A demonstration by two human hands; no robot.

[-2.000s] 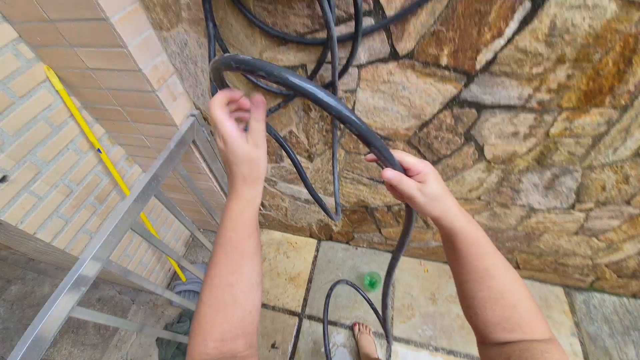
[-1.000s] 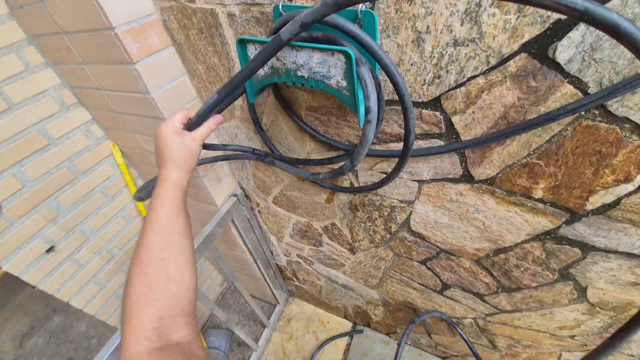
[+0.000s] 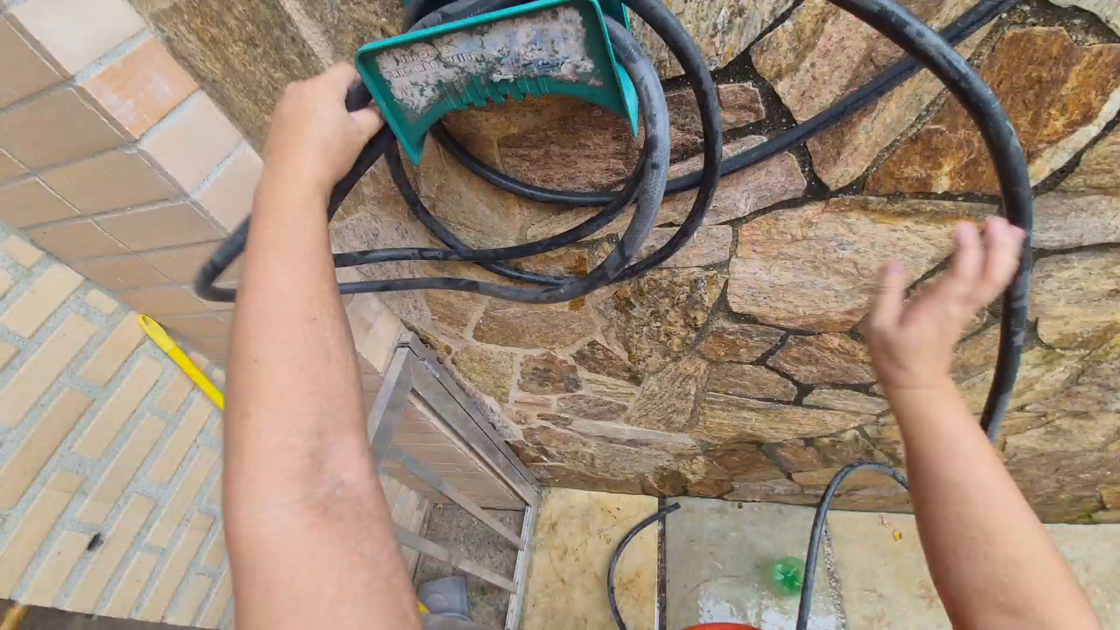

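Observation:
A black rubber hose point(image 3: 652, 166) hangs in loops over a green plastic hose hanger point(image 3: 507, 61) on the stone wall. My left hand point(image 3: 319, 127) grips the hose at the hanger's left edge, and some loops stick out to the left behind my forearm. My right hand point(image 3: 949, 302) is blurred, its fingers spread, just left of a thick stretch of hose that curves down on the right. Whether a fingertip touches that stretch I cannot tell. The hose's lower part point(image 3: 814, 534) trails to the tiled floor.
A metal railing or gate point(image 3: 464, 472) stands below my left forearm, by the brick wall point(image 3: 131, 166). A yellow pole point(image 3: 184, 360) leans at the left. On the floor tiles lie a green plastic object point(image 3: 787, 575) and part of something red point(image 3: 722, 626).
My left hand has moved the hose up to the hanger's left edge. My right hand, on the hose two seconds ago and out of sight one second ago, is back in view with fingers spread. The view has shifted.

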